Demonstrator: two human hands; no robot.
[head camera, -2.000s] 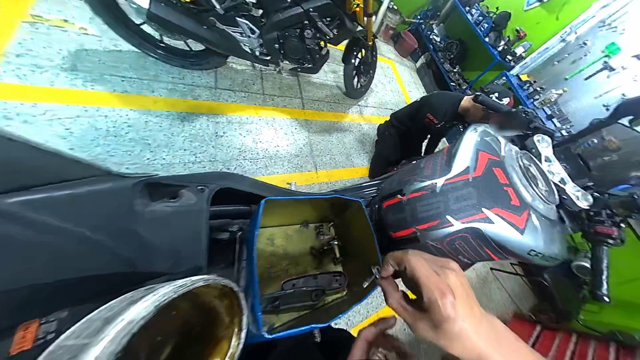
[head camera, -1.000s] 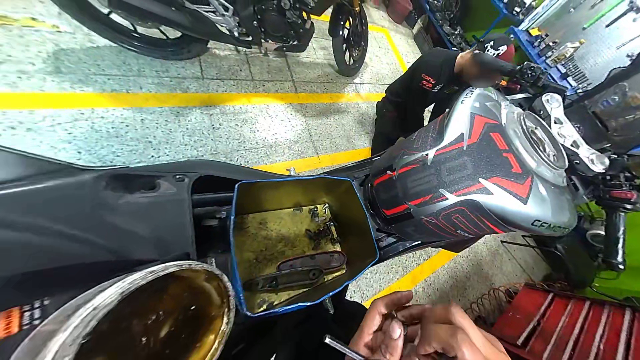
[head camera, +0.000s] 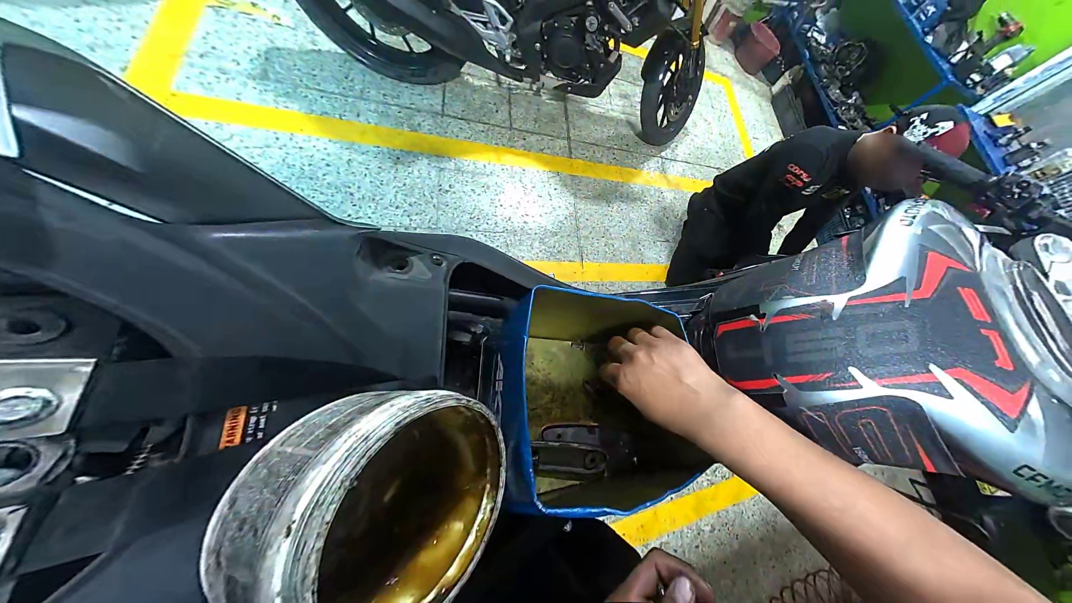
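Note:
My right hand (head camera: 662, 377) reaches down into a blue-edged, open-topped container (head camera: 615, 509), its fingertips over dark small parts by the inner wall; whether it grips any of them is hidden. Dark elongated parts (head camera: 571, 450) lie on the container's yellowish bottom, left of the wrist. At the bottom edge of the view, my left hand (head camera: 666, 582) is partly cut off with its fingers curled, and what it holds cannot be made out. Left of the container stands a round, worn tub (head camera: 289, 494) with brownish liquid in it.
A motorcycle's silver, black and red fuel tank (head camera: 871, 335) lies right of the container, its dark tail section (head camera: 276, 285) to the left. Beyond the tank a co-worker (head camera: 770, 184) in black bends down. Another motorcycle (head camera: 561, 42) stands farther back, near blue shelves (head camera: 946, 63) of parts.
My right hand has moved from beside my left hand, outside the container, to inside it. The metal piece seen near my hands one second ago is out of sight.

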